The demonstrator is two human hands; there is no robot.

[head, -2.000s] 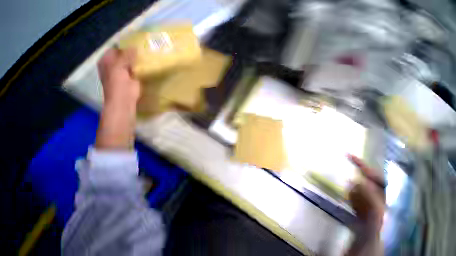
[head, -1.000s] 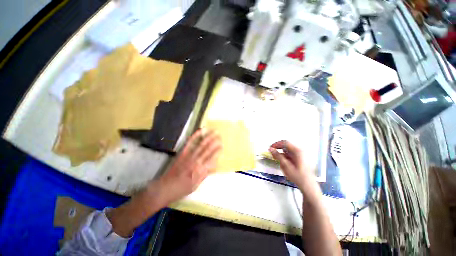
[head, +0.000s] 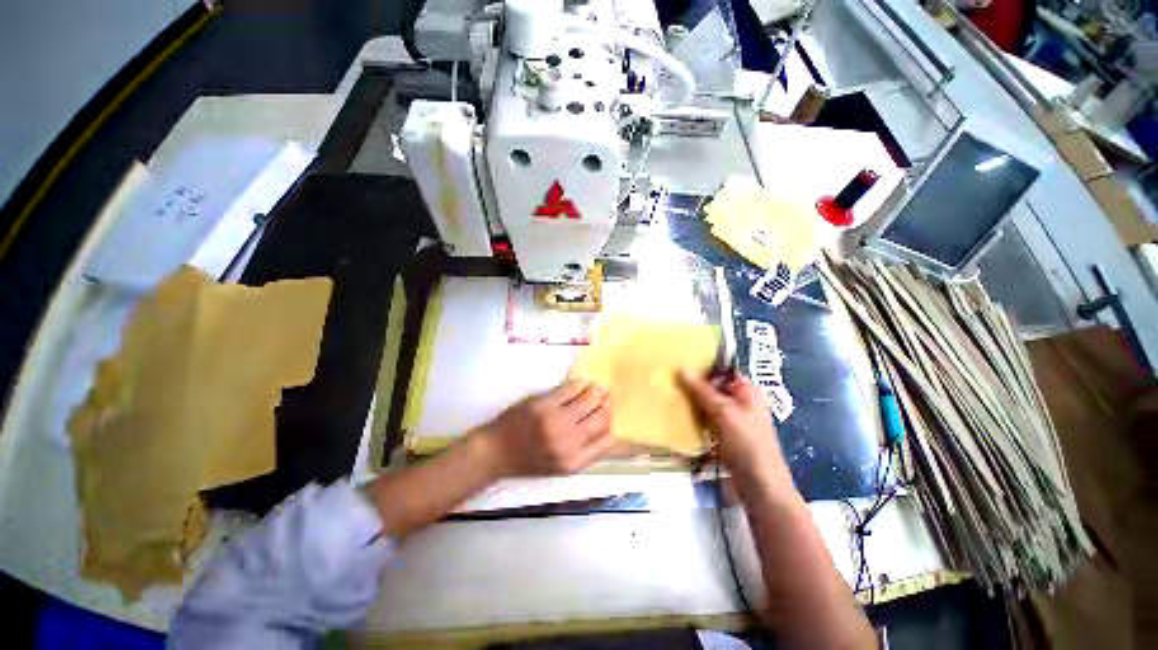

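A yellow-tan cut piece lies over the right part of the white template plate, in front of the machine head. My left hand holds its left edge. My right hand is on its right edge, with a small dark slim tool partly hidden in the fingers. The brass-coloured clamp is under the head, just behind the piece. White woven labels lie fanned on the dark surface to the right.
Stacked yellow-tan pieces lie at left, by white papers. More pieces, a thread cone and a grey screen are upper right. Strap strips and a teal-handled tool are at right. A thin black cable runs near my right forearm.
The view has shifted, and the machine head appears further left. The cut piece has moved right across the template. My left hand has gone from lying flat on it to gripping its edge; my right hand now meets it.
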